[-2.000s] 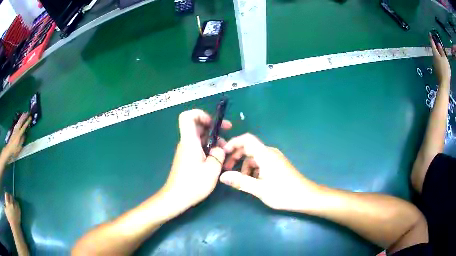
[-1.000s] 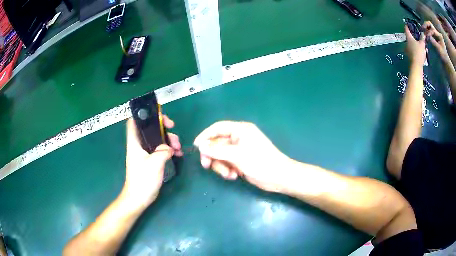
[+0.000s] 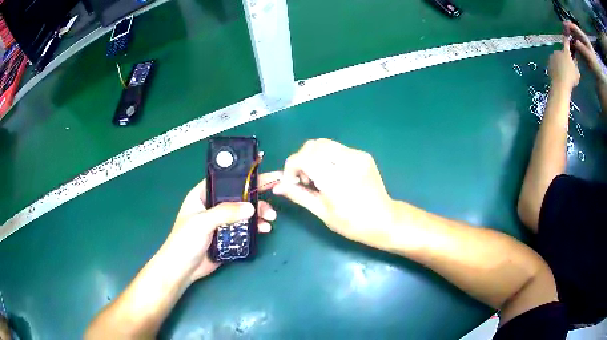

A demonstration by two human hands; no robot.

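Observation:
My left hand point(image 3: 193, 229) holds a black half-assembled handset point(image 3: 230, 180) upright over the green work surface, open side towards me. A silver-grey disc point(image 3: 224, 159) shows near its far end and a patterned circuit board point(image 3: 233, 240) at its near end. My left thumb lies across the middle of the shell. A yellow-orange flex cable point(image 3: 250, 176) curves along the right edge. My right hand point(image 3: 333, 182), just right of the handset, pinches thin red lead wires point(image 3: 266, 185) that run from the shell. The wire ends are hidden in my fingertips.
A pale metal rail point(image 3: 180, 141) with an upright post point(image 3: 270, 50) crosses beyond my hands. Past it lie another open handset point(image 3: 136, 91) and a keypad handset point(image 3: 120, 37). At right, another person's arm point(image 3: 554, 126) extends beside loose white rings point(image 3: 540, 103).
The held handset has turned from edge-on to facing me and now shows its board and disc. The handsets beyond the rail have shifted left in view. My right hand remains beside it.

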